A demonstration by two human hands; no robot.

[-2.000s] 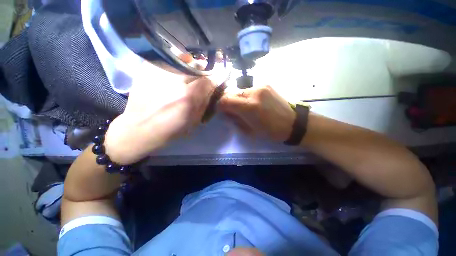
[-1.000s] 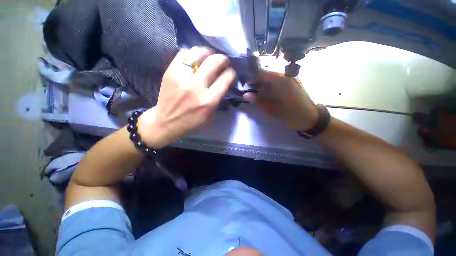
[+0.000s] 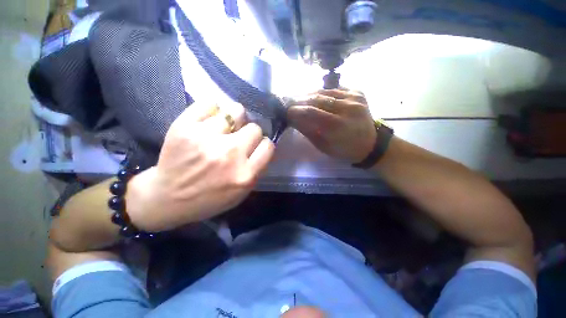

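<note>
The dark herringbone fabric (image 3: 133,71) lies bunched at the left of the machine bed. A narrow dark textured strip (image 3: 226,74) curves across glaring pale lining (image 3: 205,77) towards my fingertips. My left hand (image 3: 211,164), with a ring and a black bead bracelet, is curled with its fingers on the near edge of the cloth. My right hand (image 3: 335,124) pinches the end of the dark strip just in front of the machine's needle area. The sewing machine head (image 3: 428,31) fills the top right. The presser foot and needle are lost in glare.
The white machine bed (image 3: 440,81) runs to the right, with a dark slot line across it. A dark and orange-red object (image 3: 543,131) lies at its right end. A measuring-tape-like strip (image 3: 310,185) follows the front edge. A yellowish surface (image 3: 18,211) is at far left.
My left hand has come down and left. The bunched dark cloth has shifted, and the curved dark strip over pale lining now shows. My right hand stays near the needle area, holding the cloth.
</note>
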